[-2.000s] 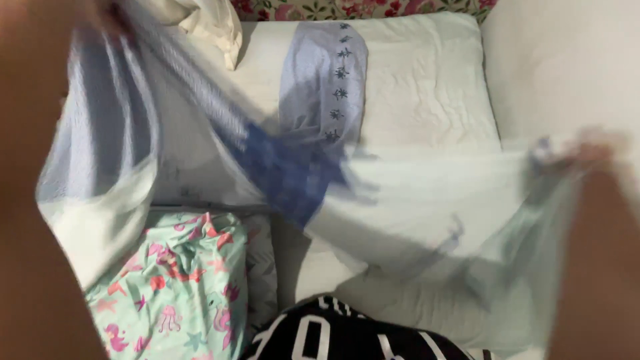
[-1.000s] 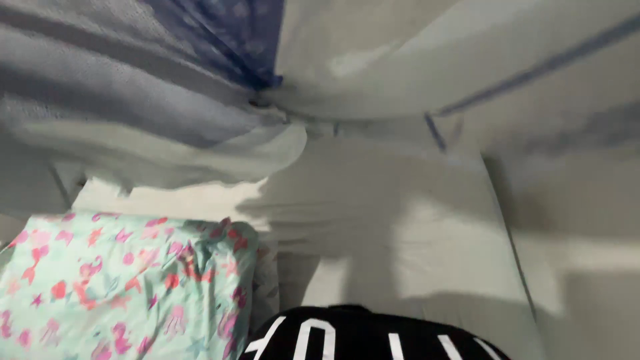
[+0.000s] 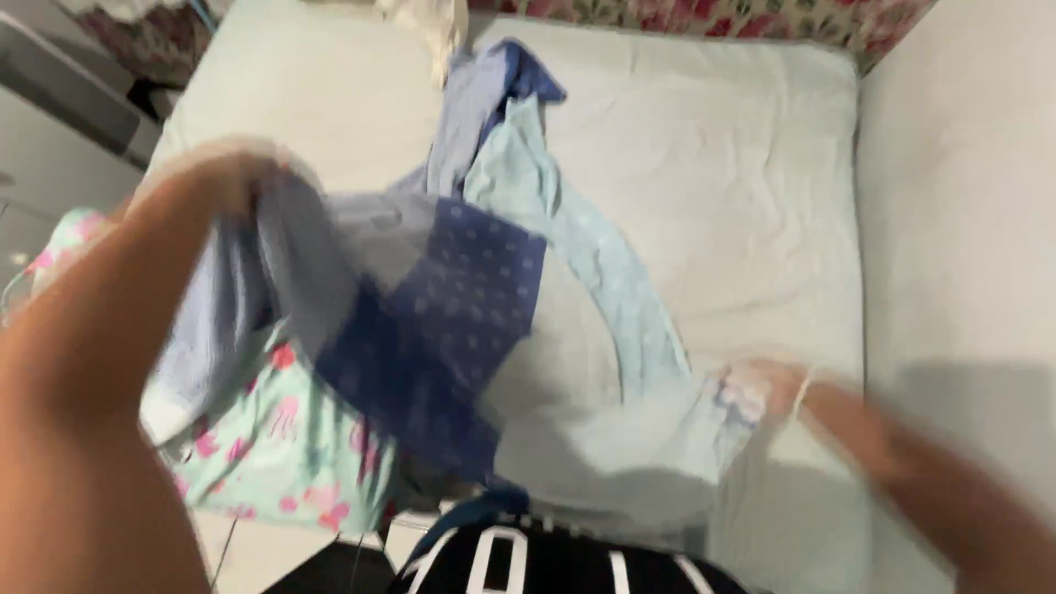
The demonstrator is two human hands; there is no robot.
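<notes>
A large cloth with periwinkle, dark blue dotted and pale aqua panels stretches between my two hands over the bed. My left hand, blurred, grips its periwinkle part at the left, where the fabric hangs down in folds. At the lower right my right hand, also blurred and with a thin band at the wrist, is closed on a pale corner with blue marks. Part of the cloth lies bunched toward the far middle of the pale fitted sheet.
A folded mint fabric with pink and red prints lies at the lower left. Cream fabric rests at the bed's far edge, before a floral covering. A white wall borders the bed's right side. White floor tiles show below.
The cloth, raised across the view one second ago, is now lower and spread over the bed. Both hands, out of sight then, are visible again.
</notes>
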